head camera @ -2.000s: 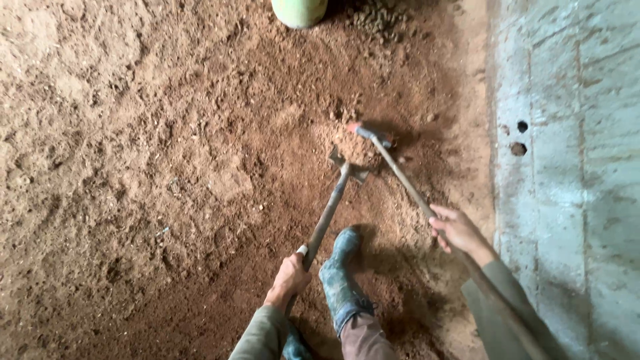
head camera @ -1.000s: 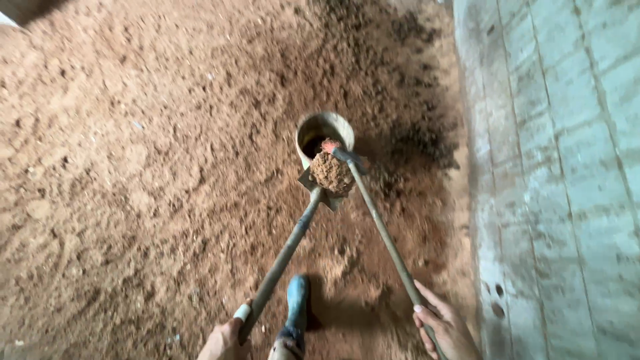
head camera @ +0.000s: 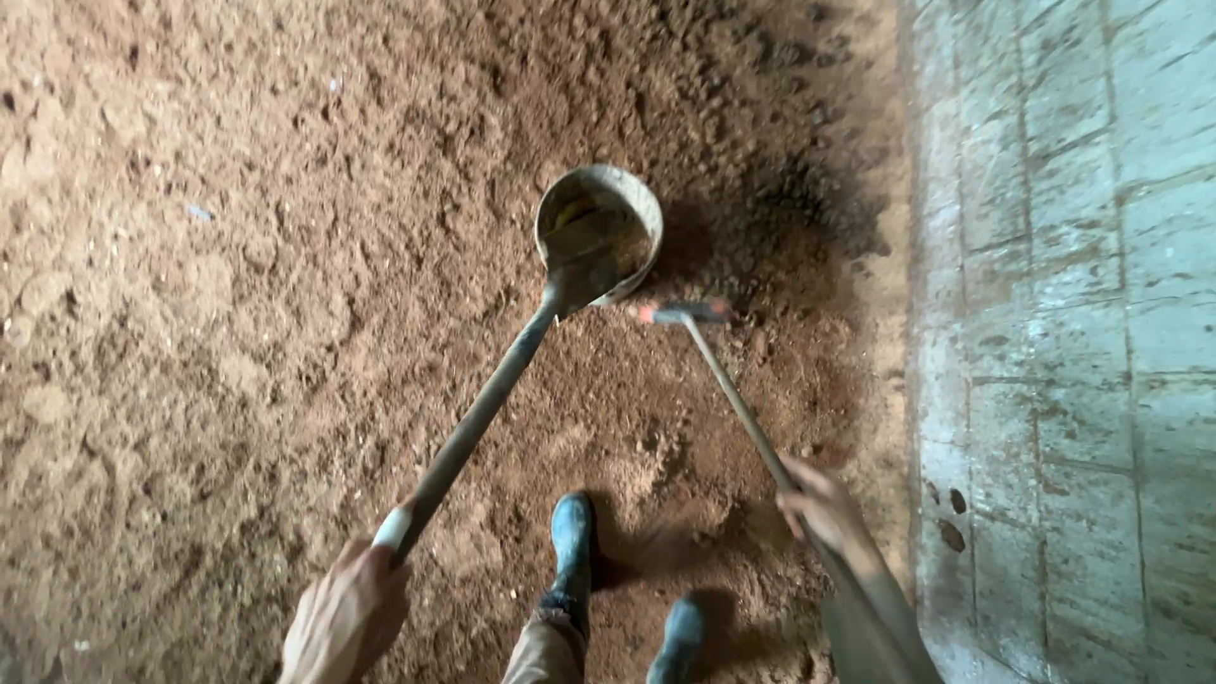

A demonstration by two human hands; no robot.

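Observation:
My left hand (head camera: 350, 608) grips the wooden handle of a shovel (head camera: 480, 418) at the lower left. The shovel's blade tilts over the rim and into a round bucket (head camera: 648, 204) standing on the soil, with brown soil visible inside. In my right hand (head camera: 822, 513) is the long handle of a broom-like or scraping tool (head camera: 731, 389). Its blurred head, dark with orange-red ends, is just off the bucket's near right side, above the ground; the exact kind of tool cannot be told.
Loose brown soil (head camera: 237, 380) covers the ground, with a dark clumpy patch (head camera: 807, 204) right of the bucket. A grey-blue block-patterned wall or slab (head camera: 1073, 380) runs along the right. My boots (head camera: 572, 532) stand on the soil at the bottom.
The clump of soil carried on the shovel a second ago is off it, and the blade has moved into the bucket. The right-hand tool has swung away from the shovel to the right.

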